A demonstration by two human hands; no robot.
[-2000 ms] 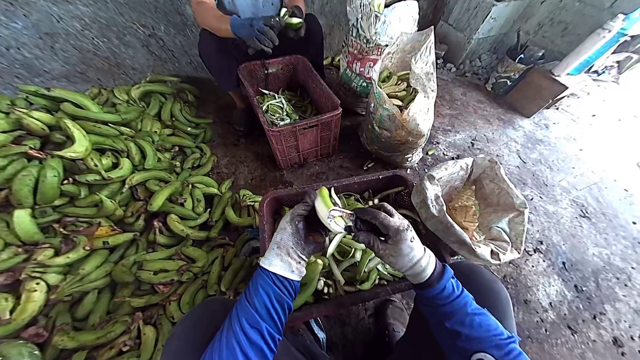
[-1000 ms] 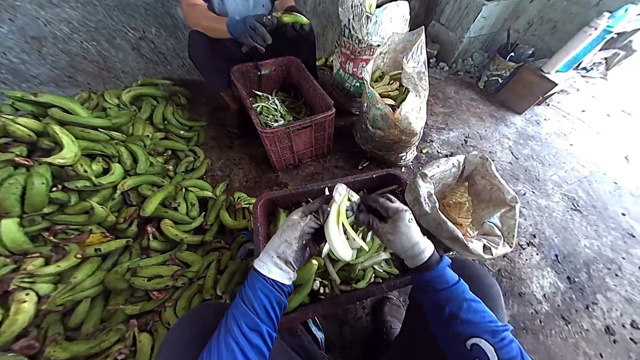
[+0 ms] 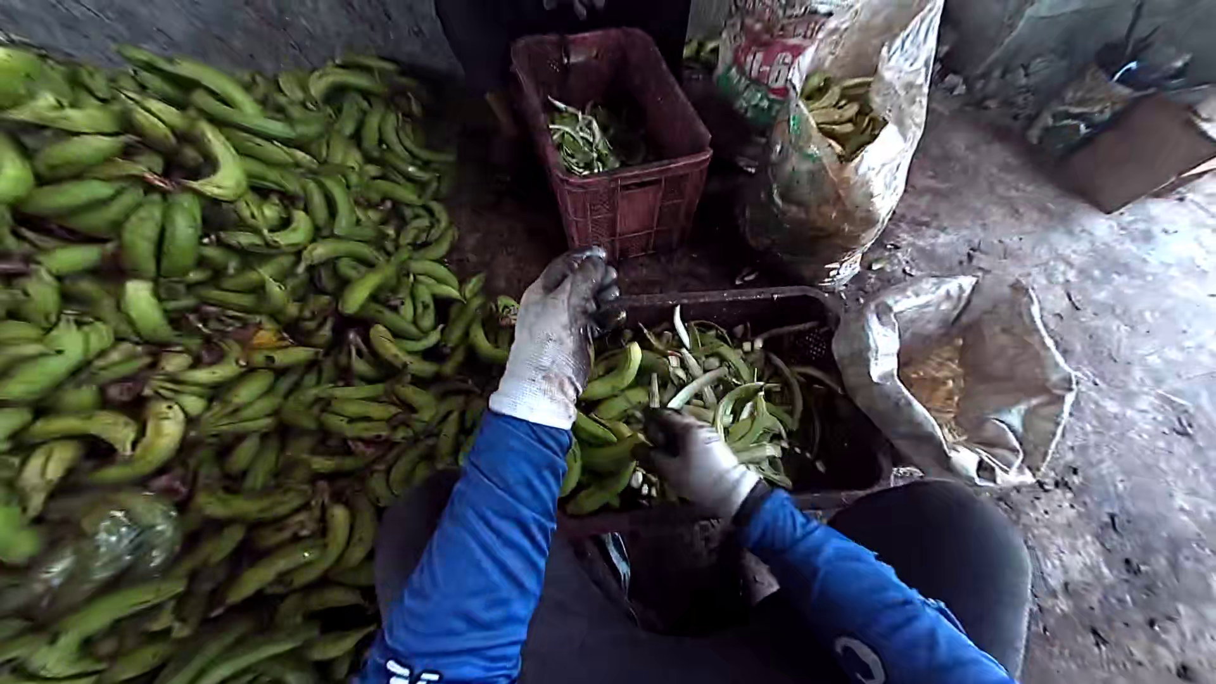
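Note:
My left hand [image 3: 559, 328], in a white work glove with dark, dirty fingers, is over the left rear rim of a dark red plastic crate [image 3: 731, 296]; its fingers are bent, and whether they hold anything is hidden. Lower and to the right, my right hand [image 3: 696, 463], gloved alike, reaches down into the crate among green plantains [image 3: 608, 461] and strips of green peel [image 3: 746, 404]. Its fingertips are partly hidden, so its grip cannot be made out.
A large heap of green plantains [image 3: 285, 380] covers the floor at left. Beyond my crate stands another red crate [image 3: 632, 204] with peels. An open sack [image 3: 997, 399] lies at right; a sack of peeled plantains [image 3: 826, 190] stands behind it. A person's dark-clothed legs [image 3: 465, 38] show at the top.
The pale, partly peeled plantain between my hands is no longer seen there. My hands have moved apart, the right one down into the crate. The view has shifted downward.

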